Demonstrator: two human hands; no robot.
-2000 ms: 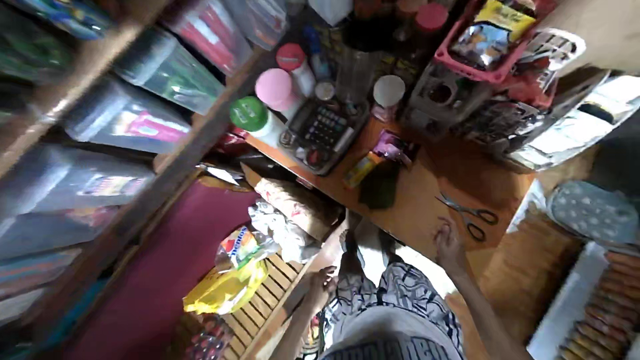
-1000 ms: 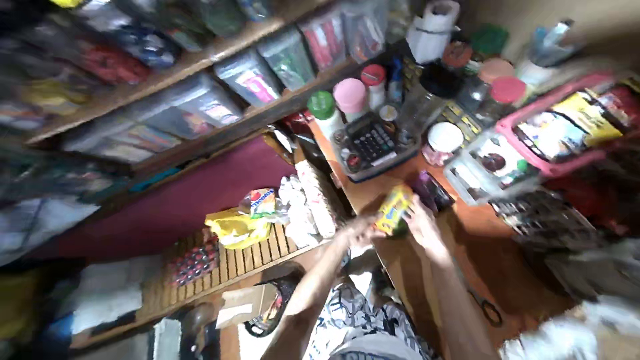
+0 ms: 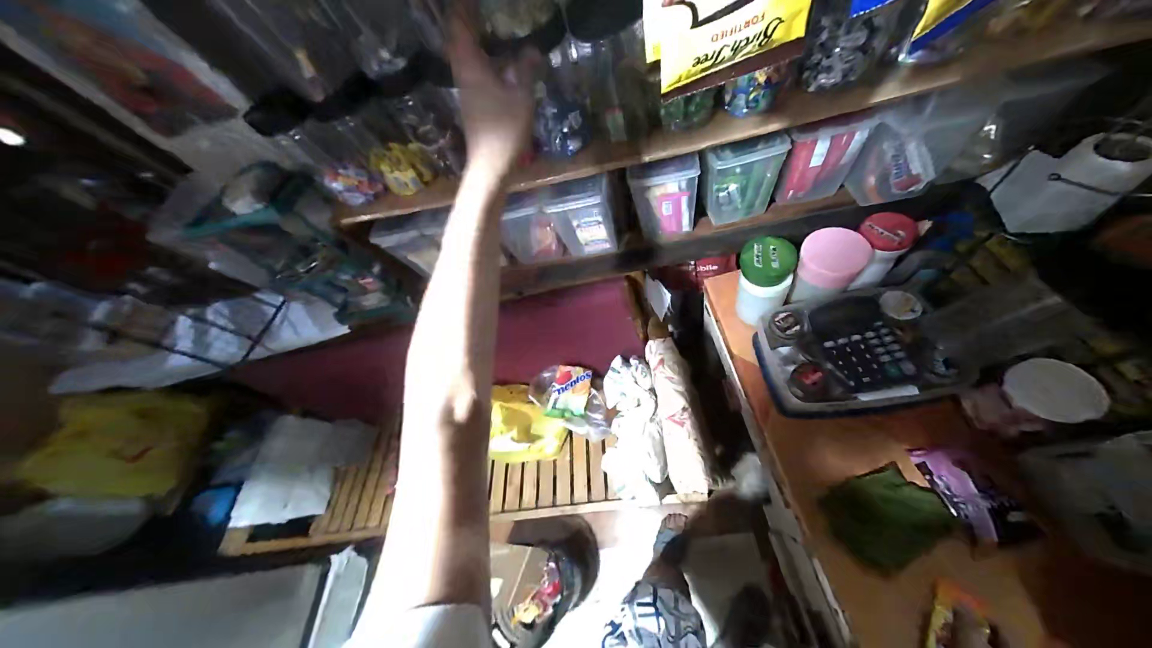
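Note:
My left arm stretches up across the view, with my left hand (image 3: 495, 90) at the upper shelf, in front of the clear plastic jars (image 3: 562, 112). The hand is blurred; its fingers are hard to make out, and whether they hold anything cannot be told. My right hand is out of view. On the orange counter (image 3: 882, 432) at the right lie a dark green cloth (image 3: 886, 517), a purple packet (image 3: 967, 490) and, at the bottom edge, a yellow and orange packet (image 3: 958, 616). A calculator (image 3: 868, 351) sits in a tray beside several lidded containers.
Clear plastic bins (image 3: 745, 175) line the lower shelf, under hanging yellow packs (image 3: 729, 40). Below, a slatted wooden bench (image 3: 540, 481) holds a yellow plastic bag (image 3: 522, 427) and white wrapped bundles (image 3: 634, 423). An open cardboard box (image 3: 517, 576) stands near my feet.
One second ago both hands were at a yellow packet over the counter; now my left hand is up at the shelf jars and my right is out of view. The view has swung left.

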